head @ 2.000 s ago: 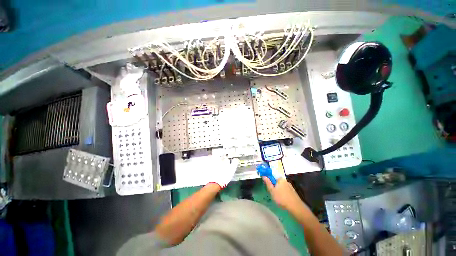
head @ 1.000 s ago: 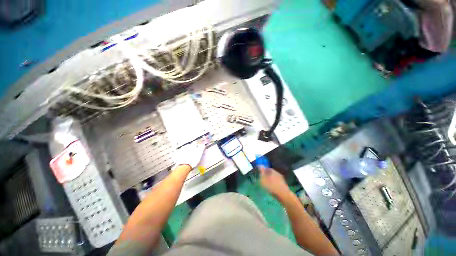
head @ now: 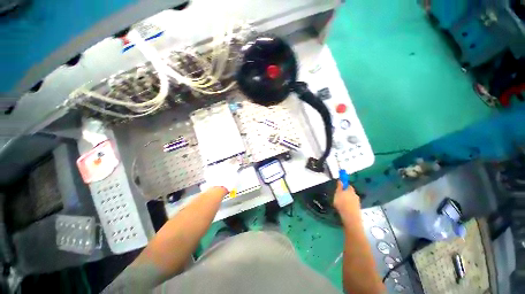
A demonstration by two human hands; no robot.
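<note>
My left hand (head: 216, 180), in a white glove with a red cuff, is at the front edge of the station beside a pale plate (head: 216, 133); the white glove blends into the bright surface, so its fingers and any grip cannot be made out. My right hand (head: 346, 197) is bare and closed around a blue-handled tool (head: 344, 178), near the station's front right corner. A gauge-like device with a blue-rimmed screen (head: 271, 171) lies between my hands on the front edge.
A black round lamp (head: 267, 70) on a bent arm stands at the right. White tubes (head: 165, 86) run along the back. A perforated panel (head: 117, 216) carries a pink-rimmed tray (head: 98, 161). A cavity mould plate (head: 76, 233) lies left. A bottle (head: 427, 223) lies right.
The view has turned, shifting the station left. My right hand has moved away from the plate with the blue-handled tool, toward the right corner. My left hand stays near the plate.
</note>
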